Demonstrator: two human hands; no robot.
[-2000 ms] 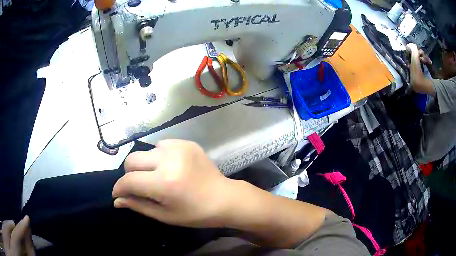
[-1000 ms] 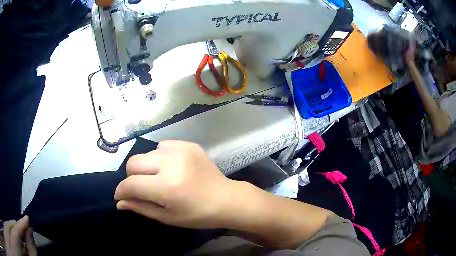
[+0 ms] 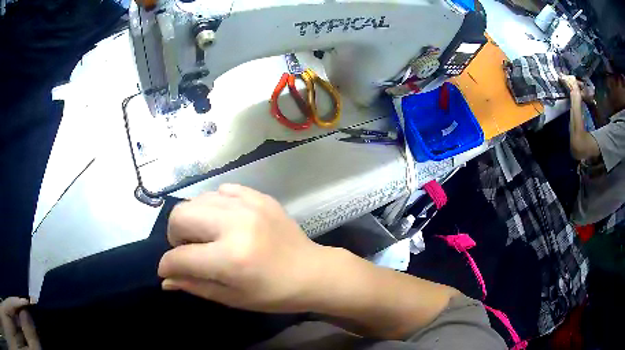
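Observation:
A large black cloth [image 3: 103, 287] lies over the front edge of the white table and down towards my lap. My right hand [image 3: 233, 253] grips its upper edge near the middle, with the fingers curled and the fingertips pressed on the cloth. My left hand [image 3: 17, 325] is at the lower left corner, cut off by the picture's edge, with its fingertips on the cloth's left end. The cloth is held between the two hands, in front of the sewing machine [image 3: 329, 34]. The presser foot area [image 3: 164, 106] is blurred, with no black cloth panel under it.
Red and orange-yellow scissors [image 3: 301, 102] lie under the machine arm. Dark snips [image 3: 370, 136] lie beside a blue tray [image 3: 442, 126]. A dark ragged strip [image 3: 267, 148] lies along the bed. Pink ties [image 3: 460, 243] and plaid cloth hang at right. Another person [image 3: 599, 147] handles plaid cloth.
The cloth's upper edge between my hands has shifted and slants more. My left fingers have moved slightly left. My right hand has barely moved. The other person now holds plaid cloth over the orange board.

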